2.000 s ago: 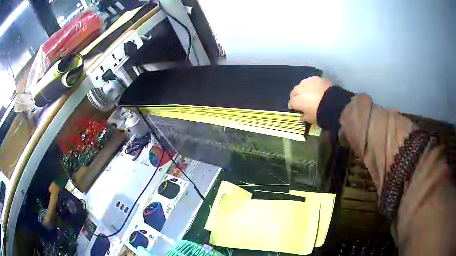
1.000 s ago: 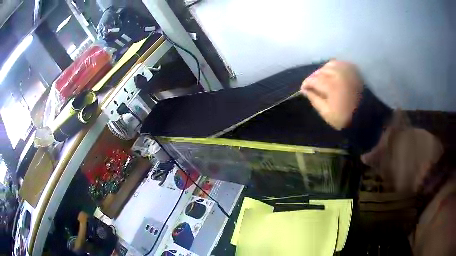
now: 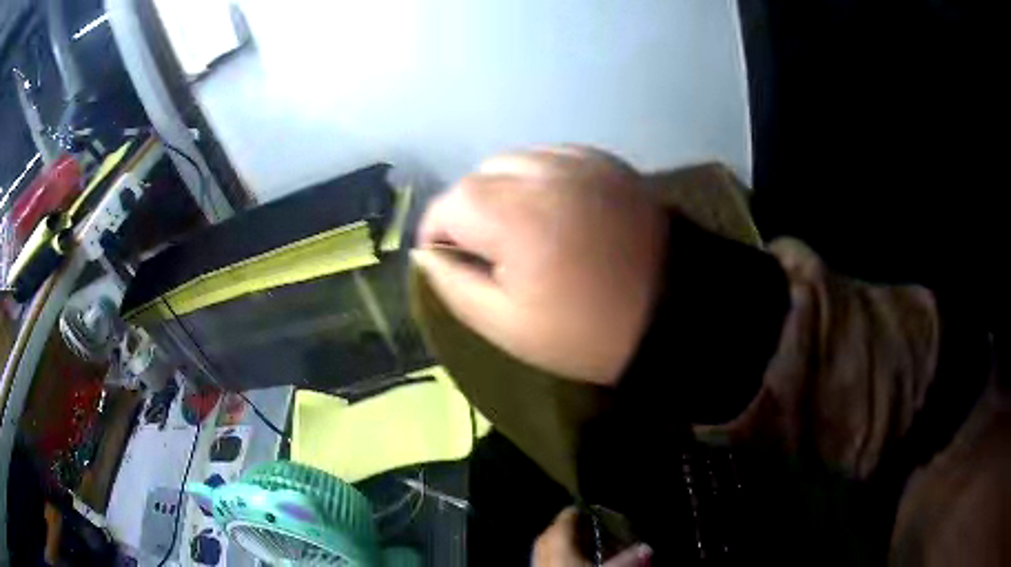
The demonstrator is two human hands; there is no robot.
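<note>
My right hand (image 3: pixel 543 266), large and blurred at the centre, pinches the edge of a dark sheet with an olive-yellow underside (image 3: pixel 493 382). The sheet hangs down from the fingers, and a brownish part shows behind the hand. My left hand (image 3: pixel 563 540) is cut off by the bottom edge, its fingers by the sheet's lower end; whether it grips is unclear. The sheet stack (image 3: pixel 266 227), black on top with yellow layered edges, stands to the left of my right hand.
Yellow paper (image 3: pixel 383 432) lies below the stack. A mint-green fan (image 3: pixel 294 509) stands at the bottom left. Printed packaging sheets (image 3: pixel 144 476), a cable and a power strip (image 3: pixel 111 216) are at the left. A pale wall (image 3: pixel 477 89) is behind the stack.
My right hand has lifted a sheet off the stack and carried it towards me. The view has swung right. My left hand and the whole mint-green fan have come into view.
</note>
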